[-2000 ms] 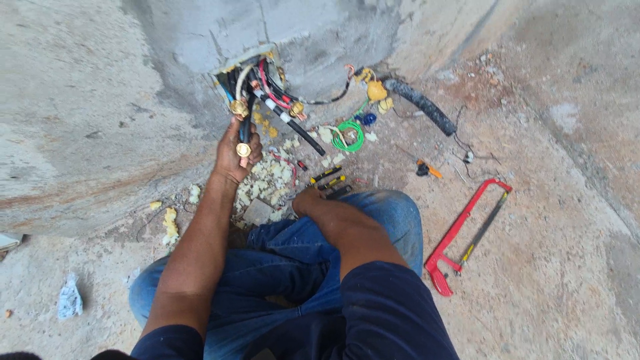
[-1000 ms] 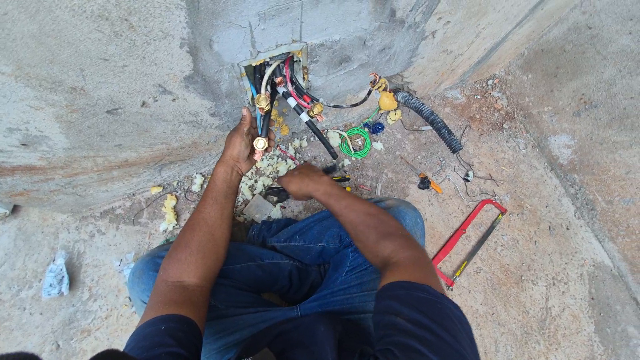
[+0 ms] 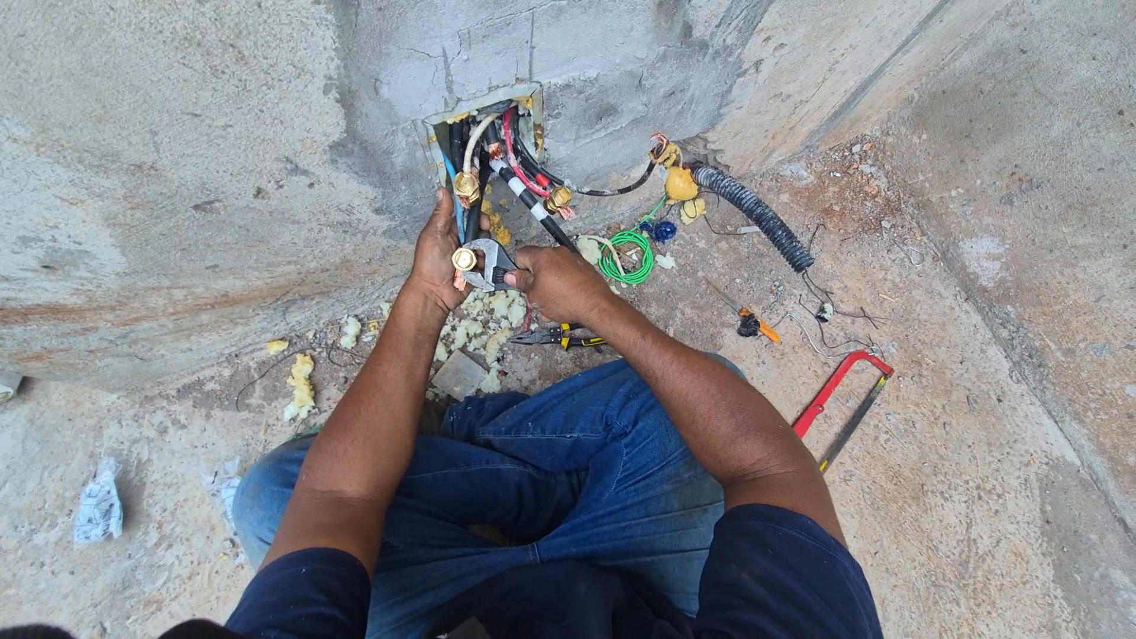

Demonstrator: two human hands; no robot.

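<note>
My left hand [image 3: 439, 253] grips a thick black cable [image 3: 476, 209] near its end, where a brass connector [image 3: 464, 259] is fitted. In my right hand [image 3: 564, 282] is an adjustable wrench [image 3: 488, 264], its jaws beside that connector. A second brass connector [image 3: 466, 185] joins the white wire's end just above. A third brass connector [image 3: 558, 198] sits on the red wire to the right, bare copper showing beside it. Black, blue, white and red wires come out of a square wall opening [image 3: 484, 104]. A black cable with white tape [image 3: 538, 211] slants down behind my right hand.
Pliers [image 3: 559, 337] lie before my knees beside yellowish foam crumbs [image 3: 493, 311]. A green wire coil [image 3: 627, 257], grey corrugated conduit [image 3: 754, 209], an orange-handled screwdriver [image 3: 756, 326] and a red hacksaw [image 3: 830, 390] are on the right. Crumpled plastic [image 3: 98, 506] lies left.
My right hand has moved up from the floor by the pliers to the brass connector, now with the adjustable wrench in it. My left hand stays at the cables.
</note>
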